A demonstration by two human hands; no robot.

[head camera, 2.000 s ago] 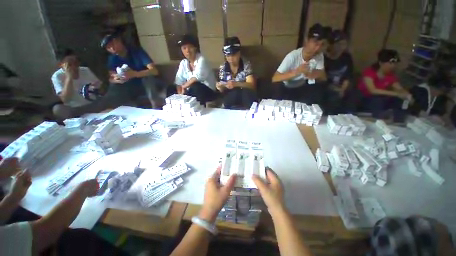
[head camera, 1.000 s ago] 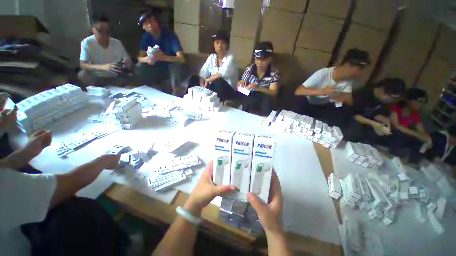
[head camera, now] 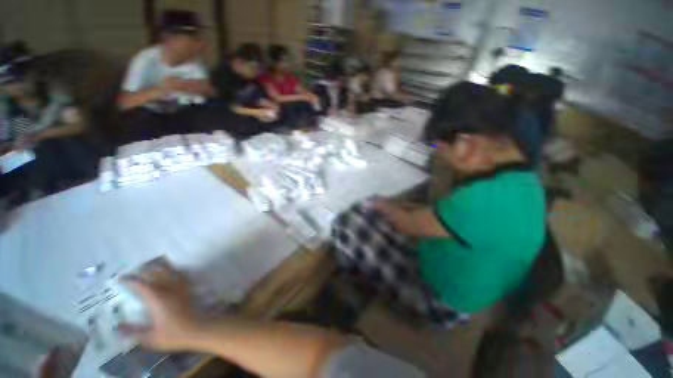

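Observation:
The picture is blurred. My right hand (head camera: 164,304) reaches in from the lower right at the table's near edge, with its fingers closed around small white printed cartons (head camera: 107,325). How many it holds is unclear. A larger, blurred block of white cartons (head camera: 33,334) is at the bottom left corner, close to the camera. Part of my left hand (head camera: 53,363) shows on this block, cut off by the picture's bottom edge. Dark grey packed pieces lie under and beside my right hand.
A row of cartons (head camera: 173,156) stands along the far edge of the white-covered table (head camera: 155,225). Loose cartons (head camera: 295,181) lie on the right-hand table. A person in a green shirt (head camera: 491,236) sits close at the right. Several people sit beyond. White printed boxes (head camera: 601,356) are at the lower right.
The view has swung right, so the table has shifted left. Both hands held three upright cartons together in front of me; now they are apart at the lower left, with the right arm stretched across.

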